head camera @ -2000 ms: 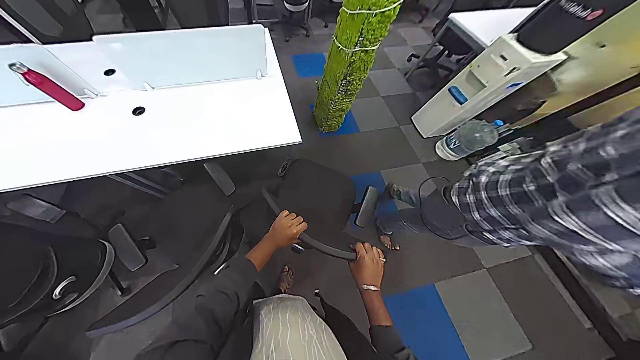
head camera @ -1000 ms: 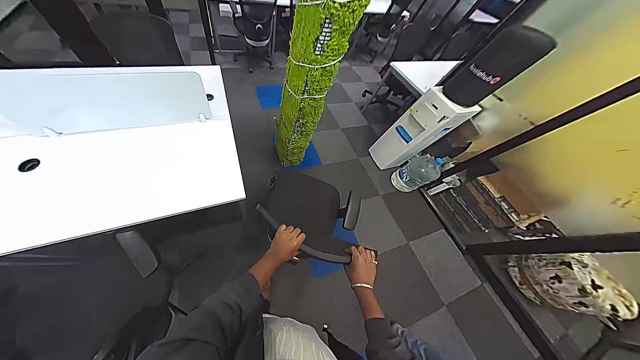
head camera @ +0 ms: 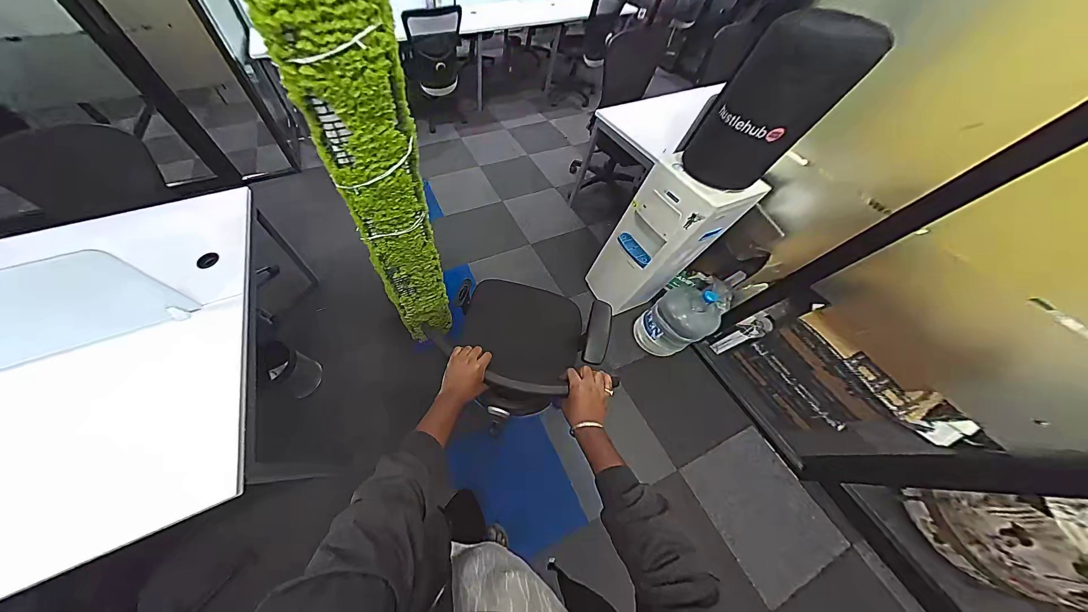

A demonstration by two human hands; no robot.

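A black office chair faces away from me, its seat [head camera: 525, 327] beyond the top edge of its backrest [head camera: 527, 387]. My left hand [head camera: 467, 372] is closed over the left part of that edge. Near its right end, my right hand [head camera: 588, 393] grips it too, with a ring and a light bangle showing. A black armrest [head camera: 597, 332] stands just beyond my right hand. The chair's base is mostly hidden under the seat and backrest.
A green moss-covered pillar [head camera: 374, 170] rises just beyond the chair, to the left. A water dispenser [head camera: 671, 229] and large water bottle [head camera: 680, 319] stand to the right. A white desk [head camera: 170, 442] and waste bin [head camera: 293, 370] are at left, a dark-framed glass partition [head camera: 901, 204] at right.
The chair, held in both my hands, has moved forward past the desk, nearer the pillar and dispenser. The person in a checked shirt at right two seconds ago is out of view.
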